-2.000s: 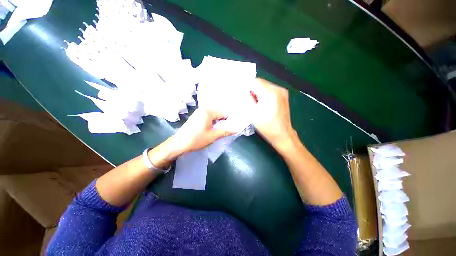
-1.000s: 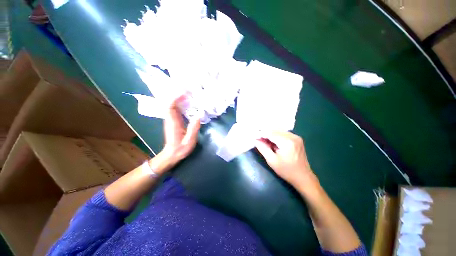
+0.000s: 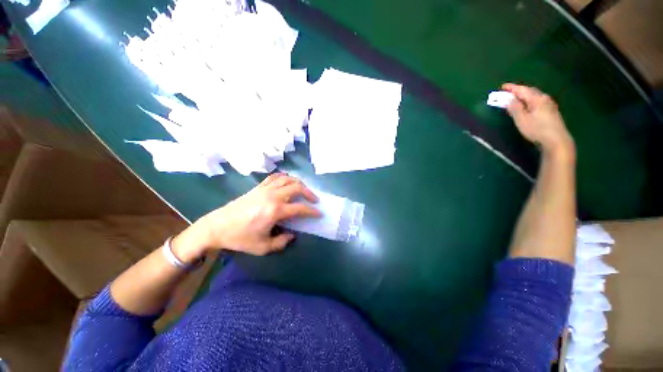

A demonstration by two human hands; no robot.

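My left hand [image 3: 265, 214] lies over a flat white sheet or sleeve [image 3: 331, 216] on the bench, fingers on its left part. My right hand [image 3: 538, 116] is stretched out over the far green belt, its fingertips on a small white adapter [image 3: 500, 99]. A square stack of white sheets [image 3: 356, 122] lies beyond my left hand. Left of it is a large overexposed heap of white adapters [image 3: 211, 65], with prongs at its upper left edge. White pieces with pointed flaps [image 3: 189, 145] overlap at the heap's near side.
A brown carton [image 3: 640, 290] at the right holds a zigzag row of white pieces [image 3: 590, 298] along its edge. Open brown cartons [image 3: 87, 254] stand at the left below the glossy green bench [image 3: 436, 240]. More white sheets [image 3: 47, 14] lie at the top left.
My right hand has moved from the sheet stack out to the small white adapter on the far belt. My left hand has left the heap's near edge and come down onto a sheet.
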